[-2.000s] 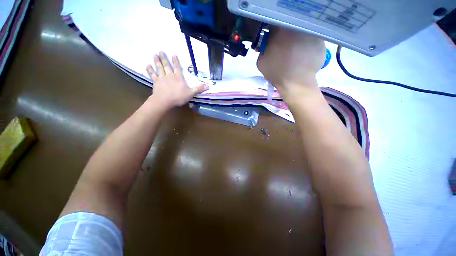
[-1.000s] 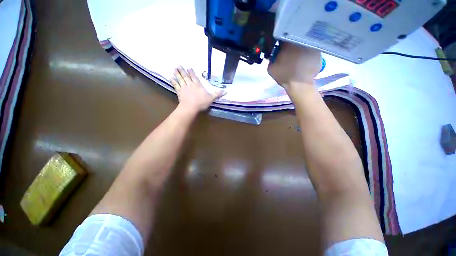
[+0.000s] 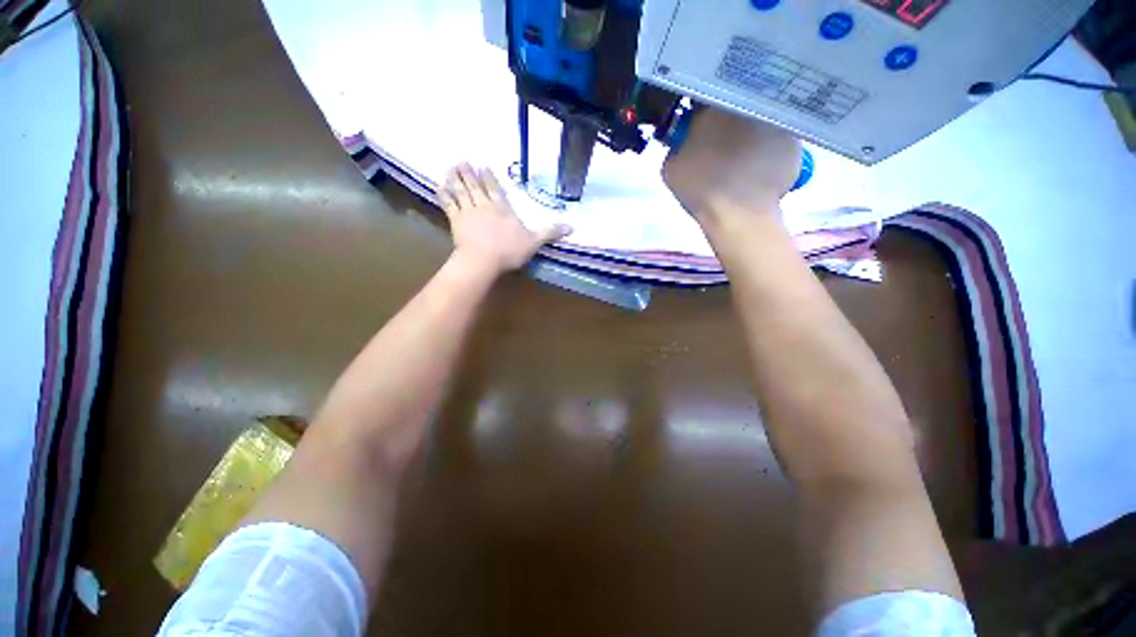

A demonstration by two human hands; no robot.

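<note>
The cloth cutter's blue and white motor head (image 3: 797,69) stands at the top of the view. Its upright blade and foot (image 3: 576,159) stand in the fabric stack (image 3: 399,81), which has a white top and striped edge. The silver base plate (image 3: 592,286) shows under the stack's near edge. My right hand (image 3: 733,162) is closed around the blue-ended machine handle (image 3: 805,169). My left hand (image 3: 488,222) lies flat on the stack's near edge, left of the blade, fingers apart, thumb towards the blade.
A yellow weight (image 3: 228,500) lies on the brown table (image 3: 598,498) at lower left, partly behind my left forearm. Another striped-edge stack (image 3: 77,311) stands at the far left. A curved striped edge (image 3: 1003,336) runs down the right. A black cable (image 3: 1078,82) is at the upper right.
The curved right edge, left stack and yellow weight have shifted rightwards in view. The striped edge beside my right wrist now ends in a separate corner, with a gap before the right-hand edge.
</note>
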